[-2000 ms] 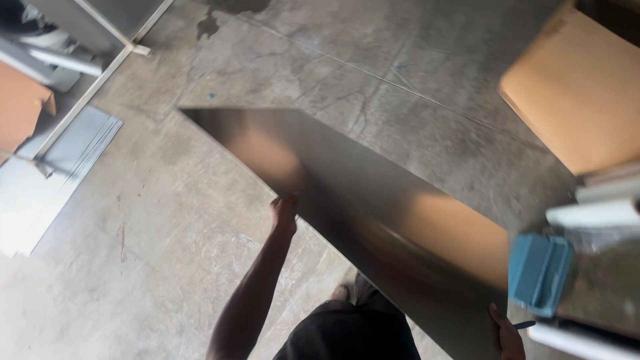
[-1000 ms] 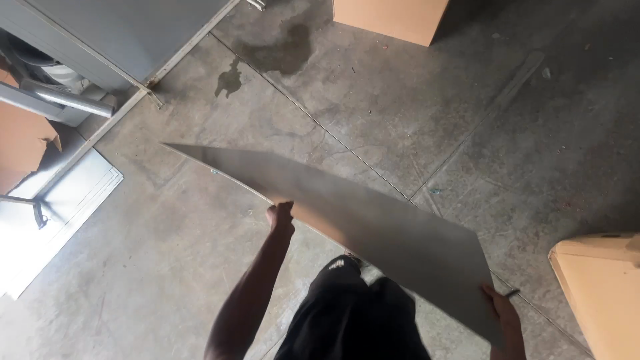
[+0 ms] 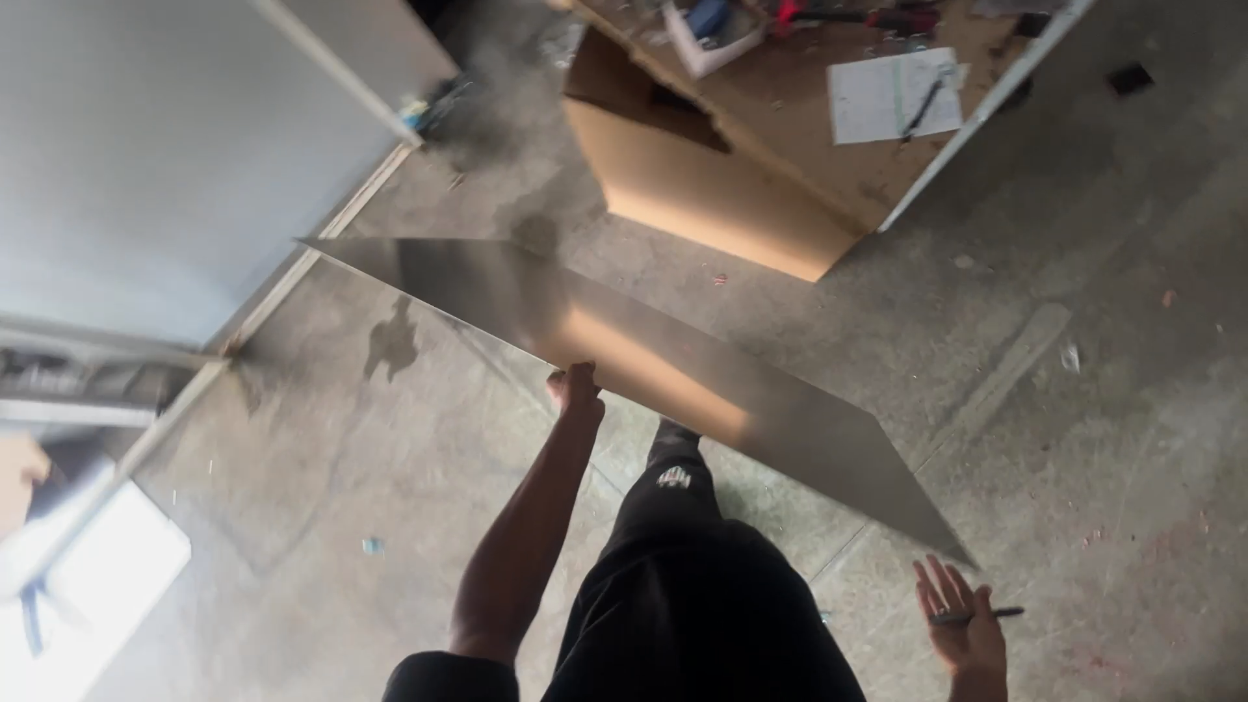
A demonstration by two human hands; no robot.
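A large, thin, shiny metal sheet (image 3: 682, 361) slants across the middle, mirroring brown cardboard. My left hand (image 3: 577, 385) grips its near long edge around the middle. At the sheet's lower right corner is my right hand (image 3: 955, 609), fingers stretched out, with a dark pen or marker (image 3: 975, 616) lying across it, held near the thumb. Whether the fingertips touch the corner I cannot tell.
A cardboard-topped work surface (image 3: 799, 146) ahead bears a paper sheet (image 3: 877, 97), a red and black tool (image 3: 868, 18) and a small white box (image 3: 717, 44). A cardboard box (image 3: 682, 195) stands beside it. A large grey panel (image 3: 166, 146) is at left, over the concrete floor (image 3: 1053, 468).
My right hand has opened its fingers at the sheet's corner, which it gripped before. The left hand keeps its grip. The view has moved strongly, bringing in the work surface.
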